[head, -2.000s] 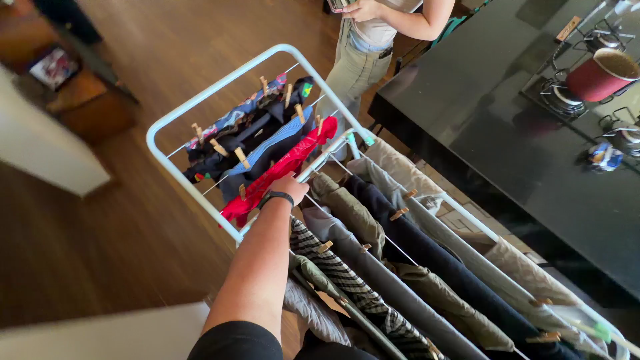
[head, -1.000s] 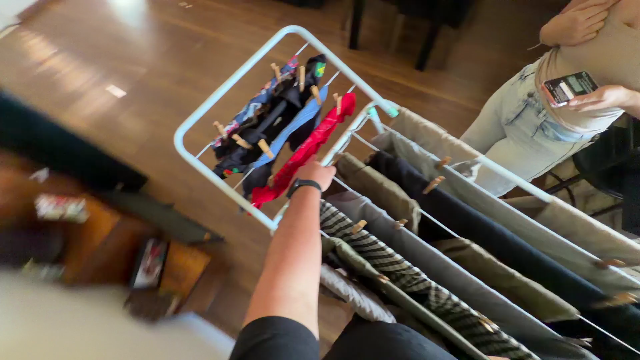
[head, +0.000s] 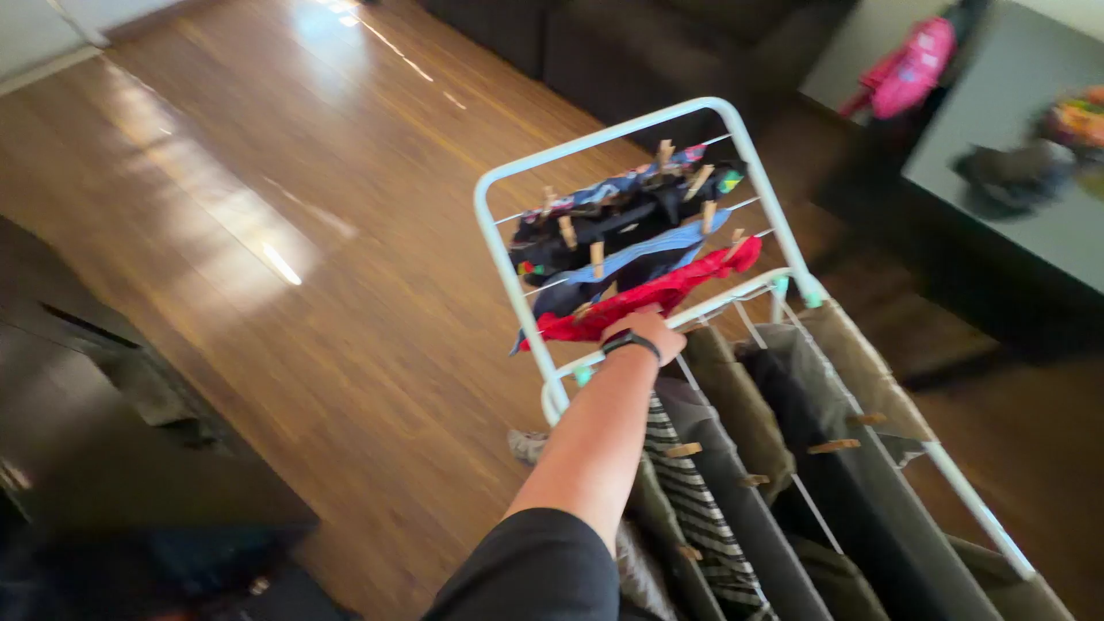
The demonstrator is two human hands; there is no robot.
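My left hand (head: 645, 335), with a black band on its wrist, grips the white crossbar of a folding clothes drying rack (head: 599, 138), where the raised end section joins the main part. Just beyond my fingers hangs a red garment (head: 690, 280). Past it, a blue garment (head: 664, 246) and dark garments (head: 617, 222) are held by wooden clothespins (head: 597, 259). On the near side hang a black-and-white striped garment (head: 694, 509), a grey one (head: 733, 474), an olive one (head: 733, 392) and a dark one (head: 828, 457). My right hand is out of view.
Wooden floor (head: 371, 285) lies left of the rack. A dark sofa-like piece (head: 638, 52) stands beyond it. At right is a grey tabletop (head: 1026, 172) with blurred items, near a pink bag-like object (head: 914, 69). Dark furniture (head: 129, 414) is at lower left.
The view has swung widely. The other person with a phone has left view, as has the dark counter with the stove seen earlier. My left hand stays on the rack's crossbar.
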